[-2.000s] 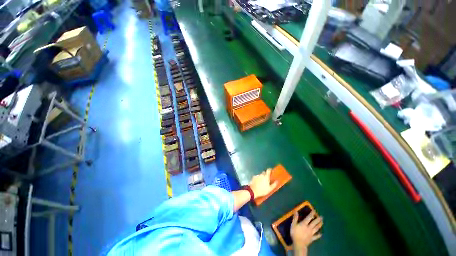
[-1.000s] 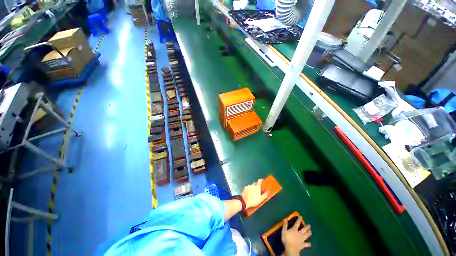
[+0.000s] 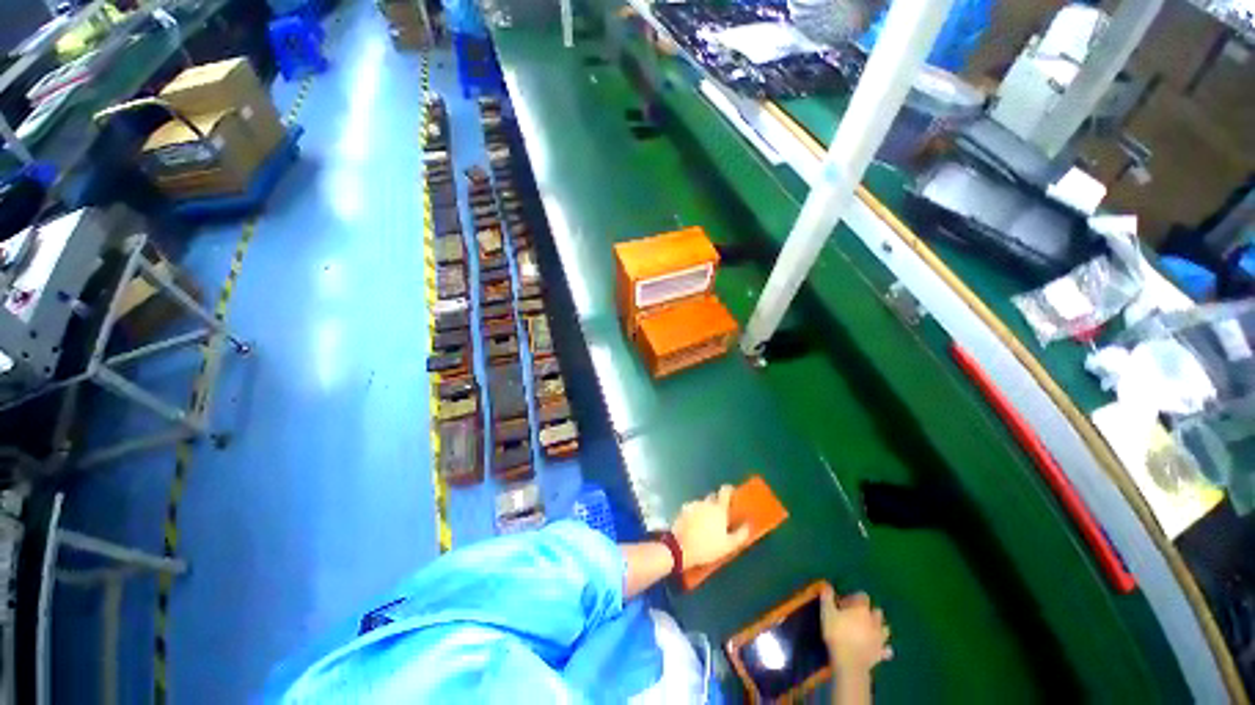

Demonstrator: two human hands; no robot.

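Note:
An orange frame (image 3: 745, 658) with a flat black panel (image 3: 785, 650) lies on the green surface near my body; a bright reflection shows on the panel. My right hand (image 3: 856, 634) is at the frame's right edge, fingers curled on its rim. My left hand (image 3: 708, 534) holds a plain orange block (image 3: 758, 512) to the left of the frame, fingers over its top; its underside is hidden. Farther off, stacked orange fixtures (image 3: 668, 258) stand at two heights, with a pale slotted face on the taller part.
A white post (image 3: 826, 207) rises right of the stack. A red strip (image 3: 1046, 468) runs along the right-hand ledge, with plastic bags (image 3: 1080, 300) beyond. Dark and brown blocks (image 3: 507, 388) stand in floor rows at left. A blue basket (image 3: 593, 510) is by my left arm.
My right hand has moved right, off the black panel to the frame's right edge, uncovering more of the panel. My left hand stays on the orange block. The camera view has shifted slightly.

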